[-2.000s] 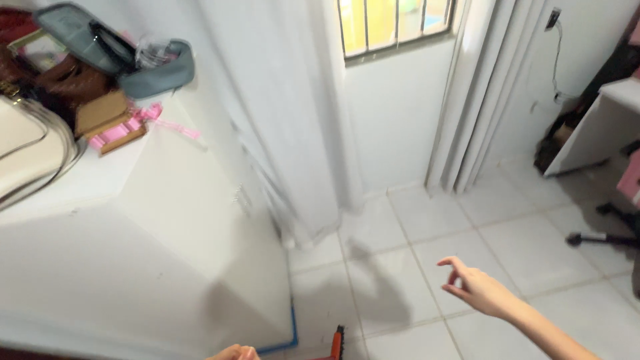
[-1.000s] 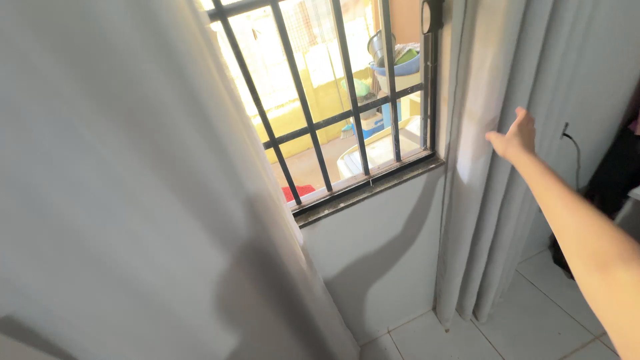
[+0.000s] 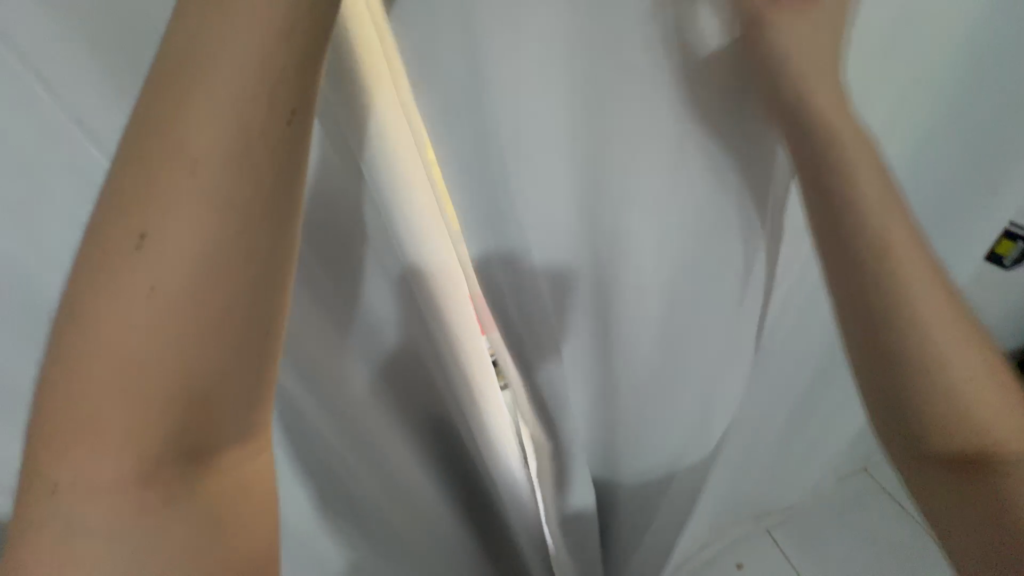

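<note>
Two light grey-white curtain panels hang in front of me, the left curtain panel point(image 3: 384, 384) and the right curtain panel point(image 3: 640, 264). A narrow slanting gap with bright light lies between them. My left forearm reaches up across the left side, and the left hand is beyond the top edge. At the top right, my right hand point(image 3: 788, 20) is blurred and partly cut off by the frame, close against the right panel; whether its fingers hold the fabric cannot be told.
A white wall point(image 3: 928, 120) is at the right, with a small black and yellow item point(image 3: 1006, 246) on it. White floor tiles point(image 3: 808, 528) show at the lower right. Arm shadows fall on the curtains.
The barred window, in plain view one second ago, is now almost wholly covered by the curtains. My left arm has come into view, raised. The view has moved closer to the curtains.
</note>
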